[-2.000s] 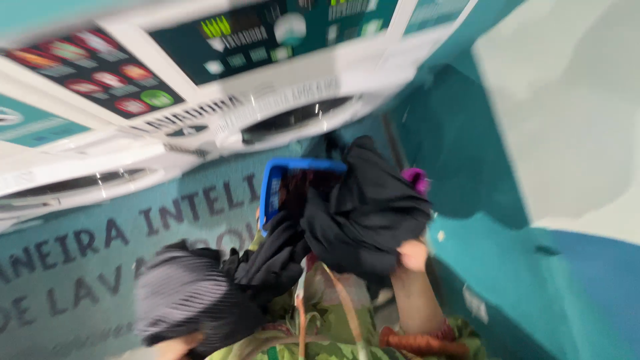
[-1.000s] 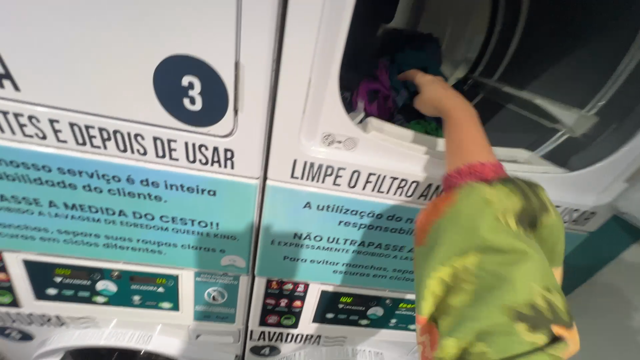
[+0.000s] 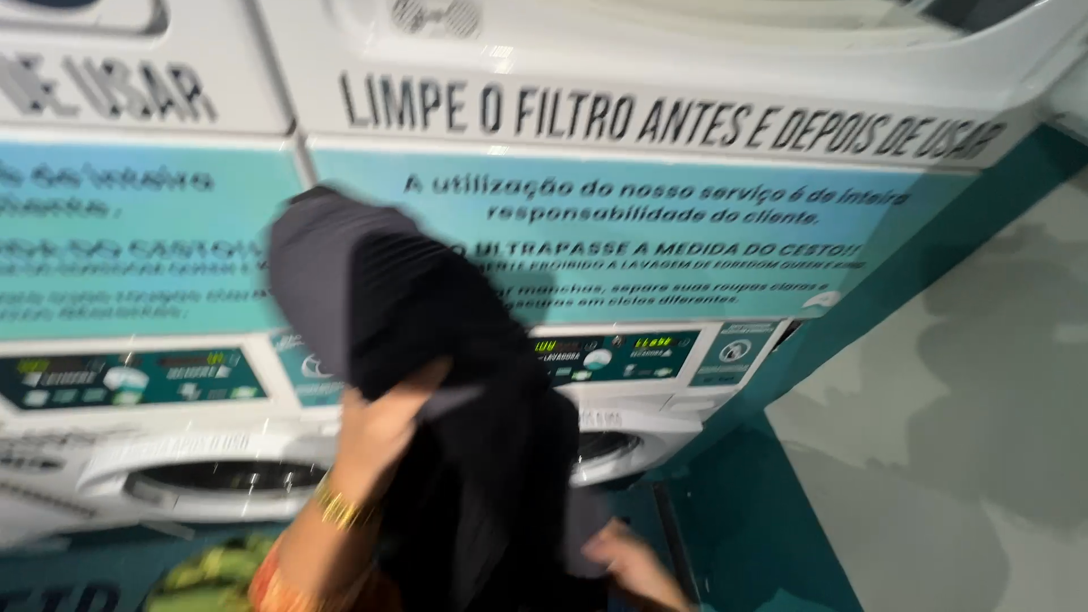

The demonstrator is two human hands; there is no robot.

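My left hand (image 3: 387, 433), with a gold-coloured bracelet at its wrist, grips a bundle of dark cloth (image 3: 476, 408) from its left side. The bundle's upper end is a greyish, ribbed-looking piece; the rest is black and hangs down between my hands. At the lower right, my right hand (image 3: 633, 557) has its fingers on the lower edge of the same cloth. The picture is blurred, and the cloth hides part of both palms. The bundle is in front of the teal printed panel (image 3: 612, 229) of a stacked laundry machine.
Above is the white rim of a dryer opening (image 3: 680, 42). Below the panel are a control panel (image 3: 654, 353) and a washer's round door (image 3: 608, 450). Another machine's washer door (image 3: 229, 480) is at the left. A teal and pale grey wall (image 3: 952, 408) stands at the right.
One second ago a hand was inside the dryer opening, among purple and dark clothes. Now both hands are lower, at the dark cloth. The view has tilted down since then.
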